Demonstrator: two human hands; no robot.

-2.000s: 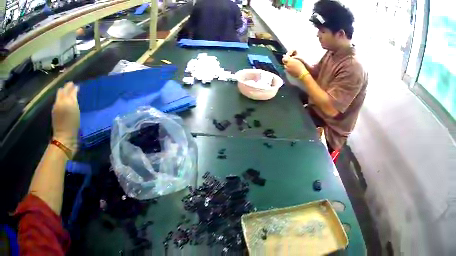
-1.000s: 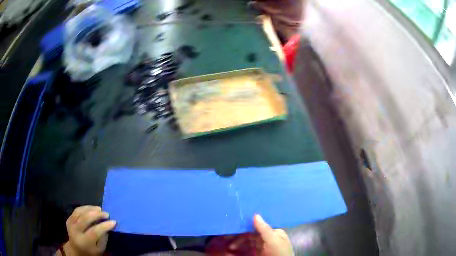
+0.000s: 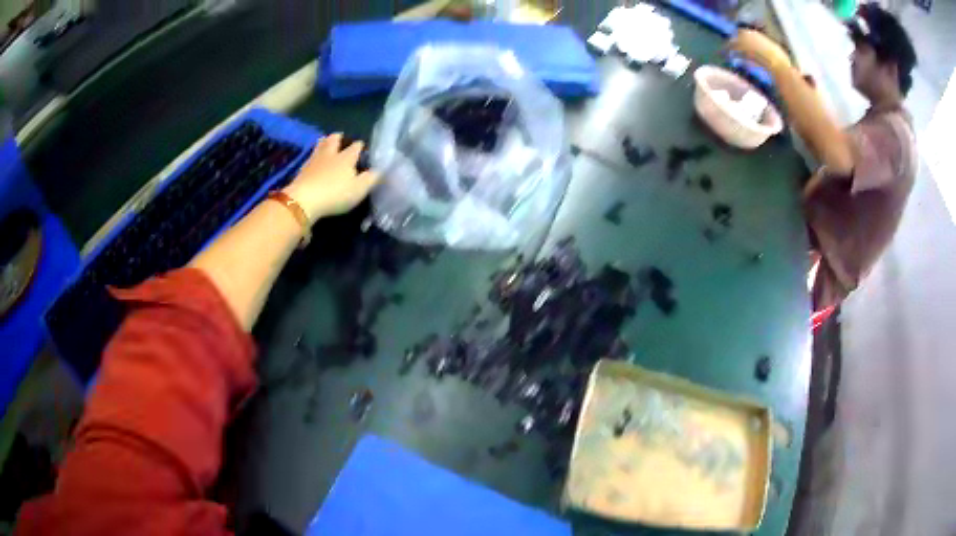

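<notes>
My left hand [image 3: 333, 180] reaches forward over the dark left pile, beside the clear plastic bag [image 3: 472, 157] that holds black parts. Its fingers are at black parts near the bag's left side; whether they grip any cannot be told. A bare blue board [image 3: 419, 497] lies at the bottom edge of the picture, partly cut off. A pile of small black parts [image 3: 556, 314] lies in the middle of the bench. The yellowish tray [image 3: 671, 450] with silvery specks and one black piece sits at the lower right. My right hand is not in view.
A blue board packed with rows of black units [image 3: 168, 225] lies along the left. Spare blue boards [image 3: 461, 47] are behind the bag. A pinkish bowl [image 3: 737, 110] and white parts [image 3: 642, 37] are farther back. Another person [image 3: 865, 188] is at the right side of the bench.
The view has swung up and left. The blue board, held at both ends a second ago, now lies at the lower edge. My left hand has left it and moved forward; my right hand has gone from view.
</notes>
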